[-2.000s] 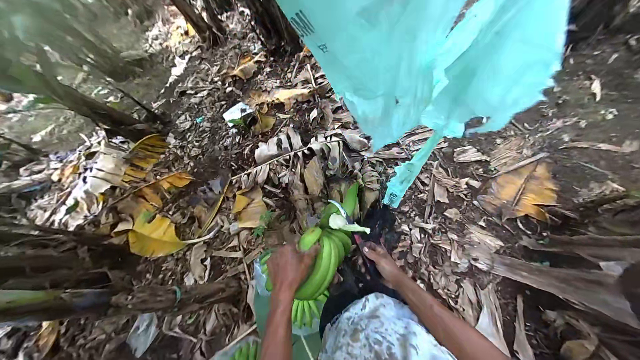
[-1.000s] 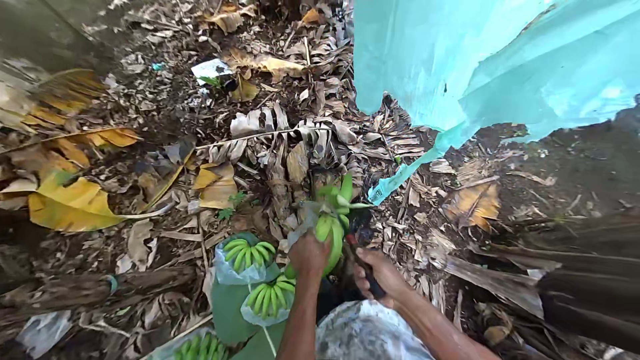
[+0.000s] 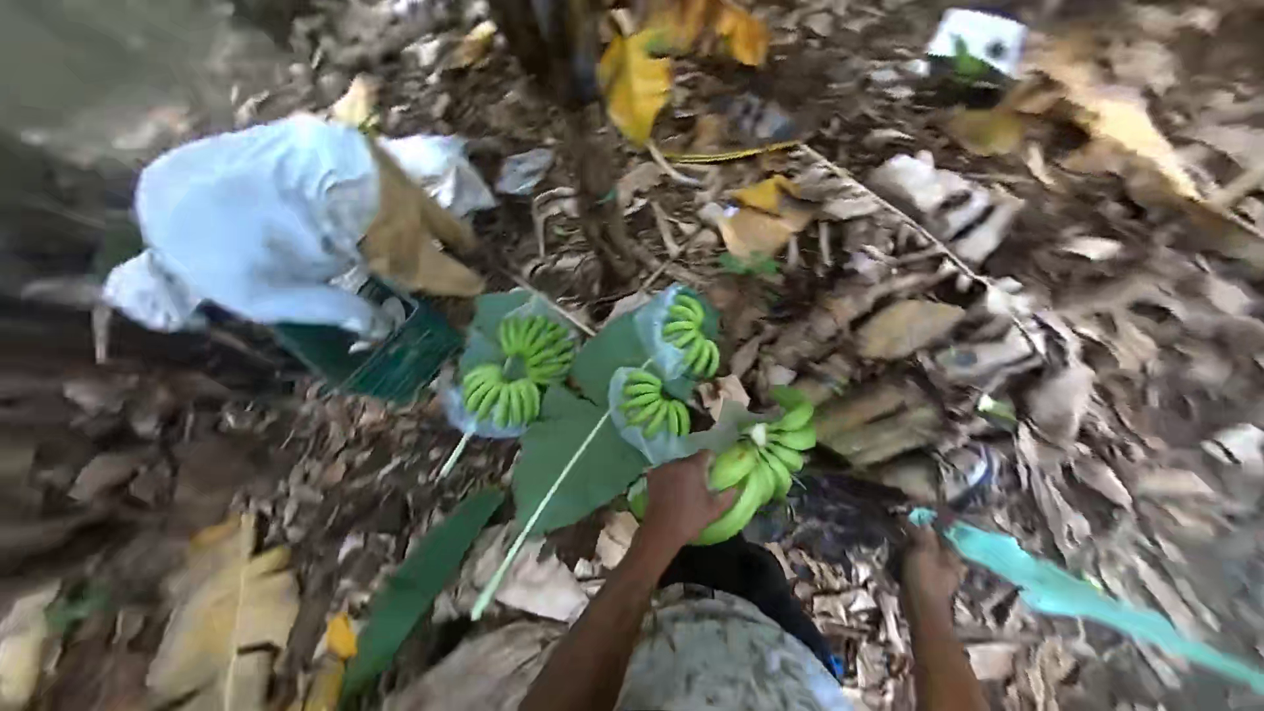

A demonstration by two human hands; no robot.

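Observation:
My left hand [image 3: 683,494] grips a bunch of green bananas [image 3: 758,474] with a pale cut stem, low in the middle of the view. To its right, apart from the bunch, is my right hand [image 3: 928,563], blurred, with its fingers near the end of a turquoise plastic strip [image 3: 1047,583]; what it holds does not show clearly. Left of the bunch, several hands of green bananas [image 3: 533,346] in clear plastic lie on a large green leaf [image 3: 573,464]. Two smaller ones [image 3: 652,403] are closest to my left hand.
A person in pale clothing [image 3: 257,217] bends over a green crate [image 3: 405,351] at the left. A thin trunk [image 3: 583,128] rises at the top. Dry leaves [image 3: 908,331] litter the ground, with a white object [image 3: 978,41] at the upper right.
The view has swung left, bringing the person and crate into sight. My right hand, beside the bunch a second ago, is now apart from it. The dark-handled tool seen then is not clearly visible.

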